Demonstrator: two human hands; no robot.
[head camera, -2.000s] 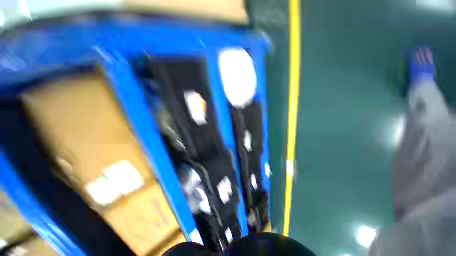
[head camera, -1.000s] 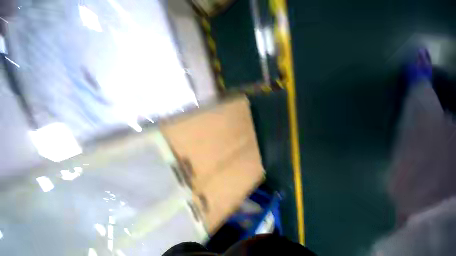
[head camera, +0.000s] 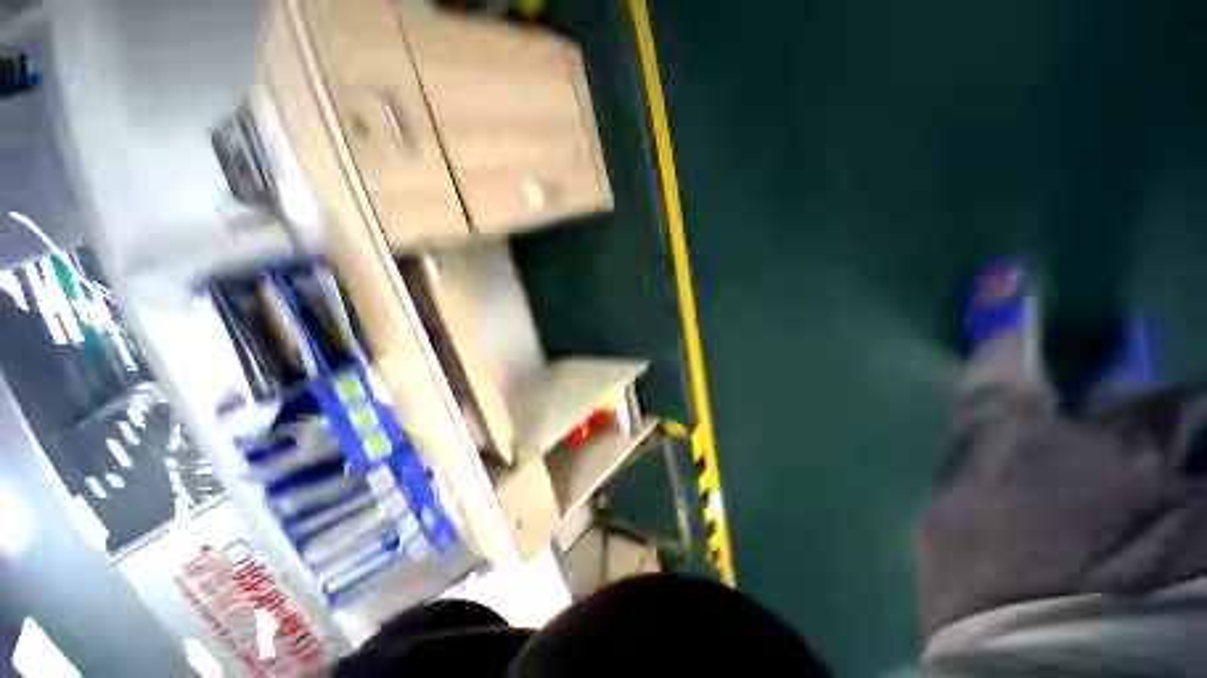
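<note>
Neither of my hands is in the picture. Nearest along my left is a light wooden desk (head camera: 516, 126) with cabinet doors and an open knee space, seen tilted on its side. Blue file holders (head camera: 377, 444) with papers or binders stand on the desk top. A dark file tray (head camera: 278, 325) stands beside them. The picture is somewhat blurred.
A yellow floor line (head camera: 682, 265) runs beside the desk on the dark green floor (head camera: 821, 503). My feet in blue footwear (head camera: 999, 302) and grey-brown trousers (head camera: 1046, 490) show at right. A white sign with red characters (head camera: 252, 603) is at lower left. Dark rounded shapes cover the bottom edge.
The blue rack with boxes, then the bright white surface and brown panel, have left the view. The desk with file holders has come in. Both feet now show instead of one.
</note>
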